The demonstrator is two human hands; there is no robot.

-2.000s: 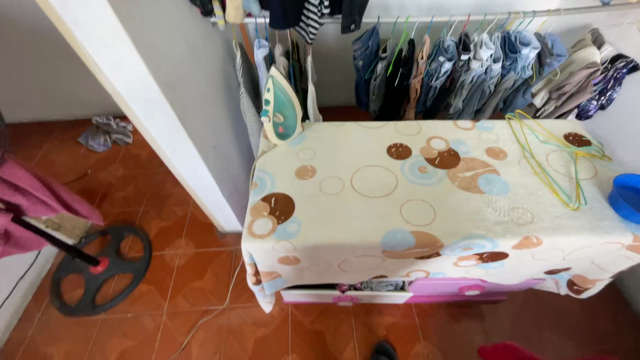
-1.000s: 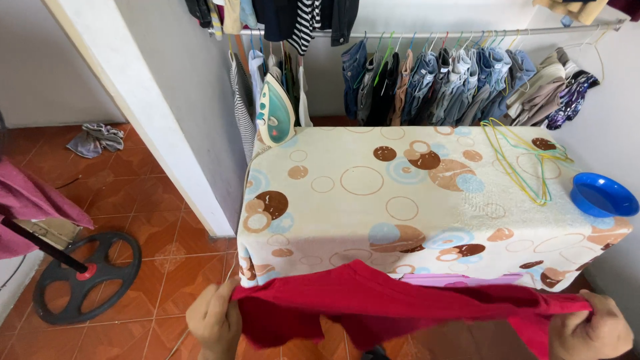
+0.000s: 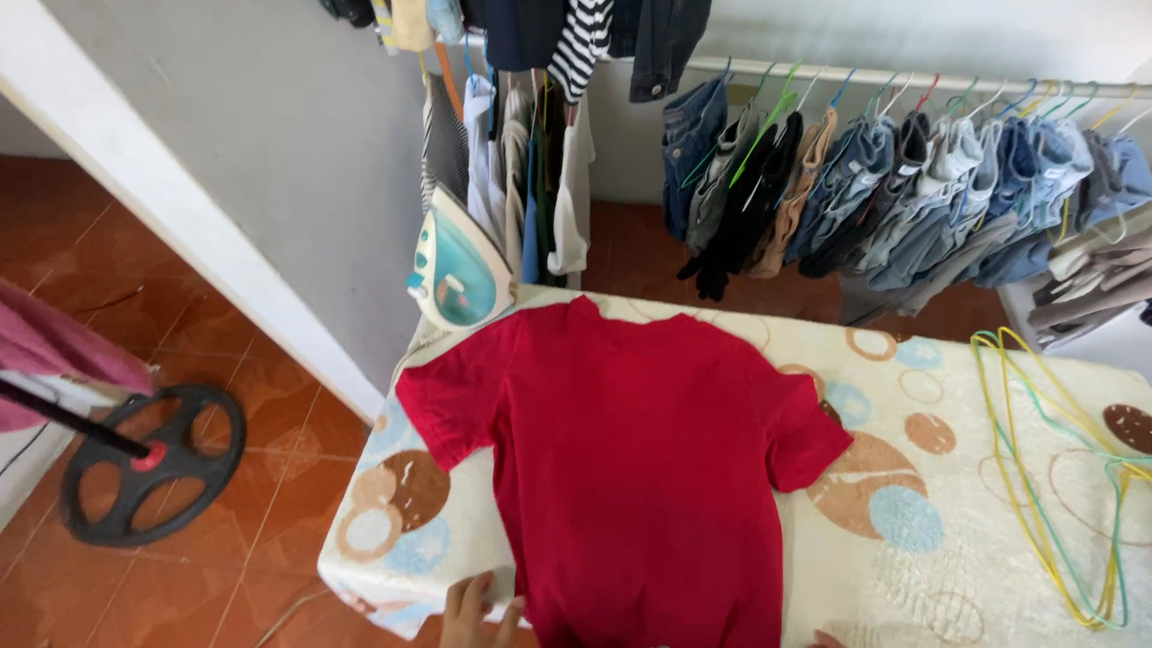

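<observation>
A red short-sleeved T-shirt point(image 3: 639, 450) lies spread on the patterned cloth cover point(image 3: 900, 576) of the table, collar toward the far edge. My left hand point(image 3: 481, 612) is beside the shirt's lower left edge, fingers apart, with no cloth seen between them. Of my right hand point(image 3: 823, 640) only a fingertip shows at the bottom edge, right of the shirt; its grip is hidden. A teal and white clothes iron point(image 3: 459, 265) stands on its heel at the table's far left corner, close to the left sleeve.
Yellow and green wire hangers point(image 3: 1048, 477) lie on the table's right part. Jeans and trousers point(image 3: 936, 180) hang from a rail point(image 3: 810, 72) behind it. At left are a wall edge point(image 3: 198, 216) and a black round stand base point(image 3: 153, 463) on the tiled floor.
The red shirt, held stretched between both hands in front of the table a second ago, now lies flat on it. My left hand is off the cloth. The view has shifted closer to the table.
</observation>
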